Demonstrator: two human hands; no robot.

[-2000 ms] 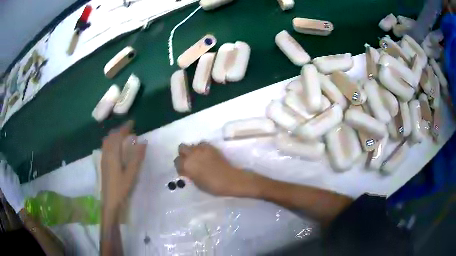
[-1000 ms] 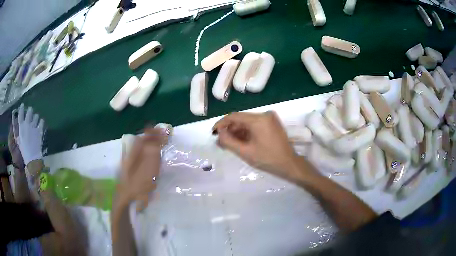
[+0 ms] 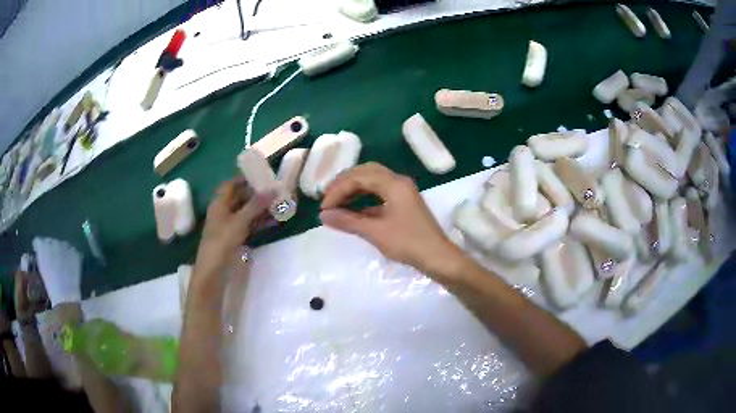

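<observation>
My left hand (image 3: 230,218) holds a cream-white housing (image 3: 260,173) by its lower part, tilted over the belt edge. A dark-and-white patterned spot shows at the housing's lower end. My right hand (image 3: 391,214) is just right of it, thumb and forefinger curled towards the housing without touching it; whether a sticker is between the fingertips cannot be told. One round black sticker (image 3: 316,303) lies on the glossy sheet (image 3: 363,323) below the hands. Another housing (image 3: 236,294) lies on the table beside my left forearm.
A housing pile (image 3: 565,266) covers the right of the table. More housings, one with a black dot (image 3: 284,137), lie on the green belt (image 3: 379,81). A lime-green item (image 3: 117,347) and another person's white-gloved hand (image 3: 60,270) are at lower left. A red-and-black-handled tool (image 3: 171,55) is on the far bench.
My left hand has lifted a housing towards the belt. My right hand, which held a black disc a second ago, is now close to it. Of two stickers seen earlier on the sheet, one remains.
</observation>
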